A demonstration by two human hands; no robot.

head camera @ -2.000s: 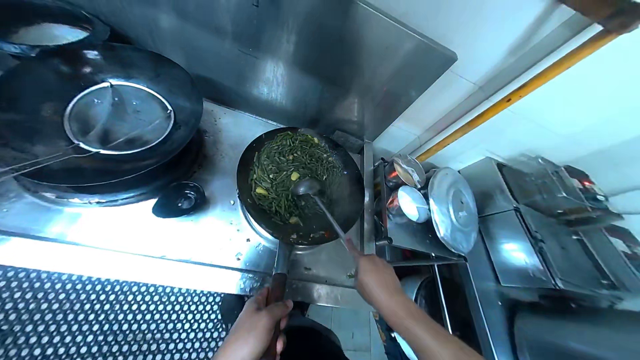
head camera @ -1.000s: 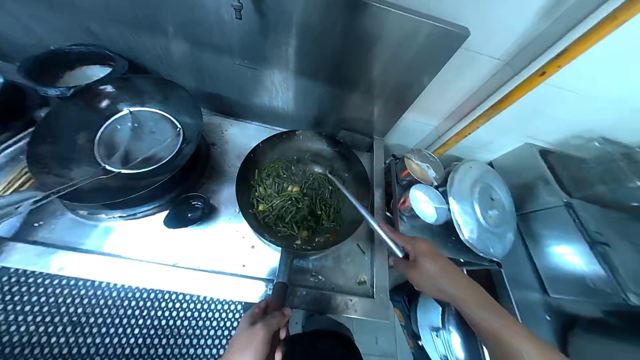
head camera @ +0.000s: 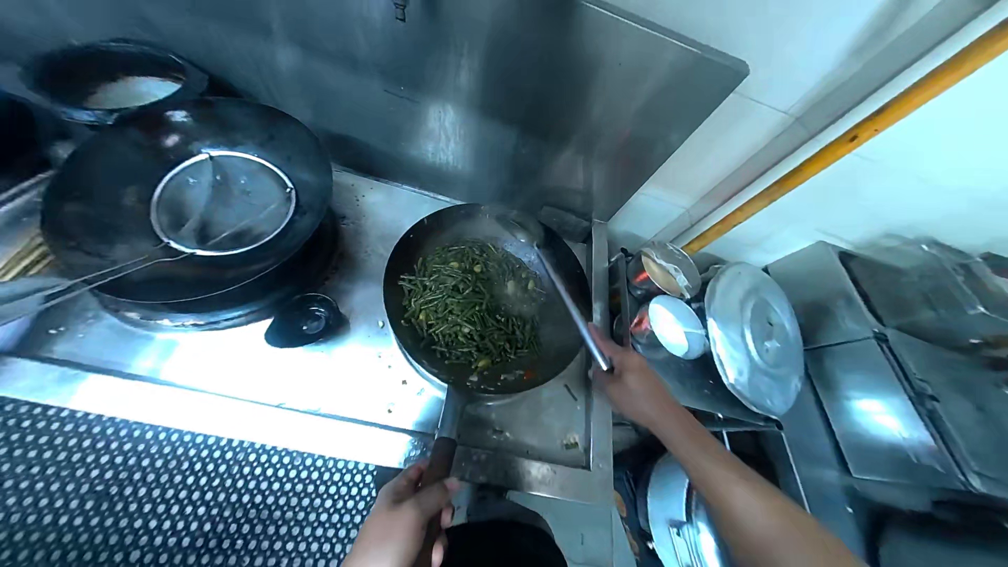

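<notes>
A dark wok (head camera: 561, 346) with cut green beans (head camera: 465, 303) in it sits on the stove, and steam rises at its right side. My left hand (head camera: 413, 512) is closed around the wok's brown handle (head camera: 442, 457) near the stove's front edge. In my right hand (head camera: 630, 378), right of the wok, is the metal shaft of a ladle (head camera: 571, 307). The ladle's bowl is at the wok's upper right inner wall, blurred by motion and steam. Small yellowish pieces and a red bit lie among and below the beans.
At left a large wok (head camera: 94, 189) holds a wire-mesh strainer (head camera: 224, 203); a pot (head camera: 118, 83) stands behind. A small black bowl-like object (head camera: 303, 320) lies between the woks. Right of the stove are containers (head camera: 677, 327) and a round metal lid (head camera: 754, 339). A steel splashback (head camera: 472, 94) rises behind.
The ladle has moved from among the beans to the wok's upper right wall. The beans have shifted and the steam looks thicker. My left hand stays on the handle.
</notes>
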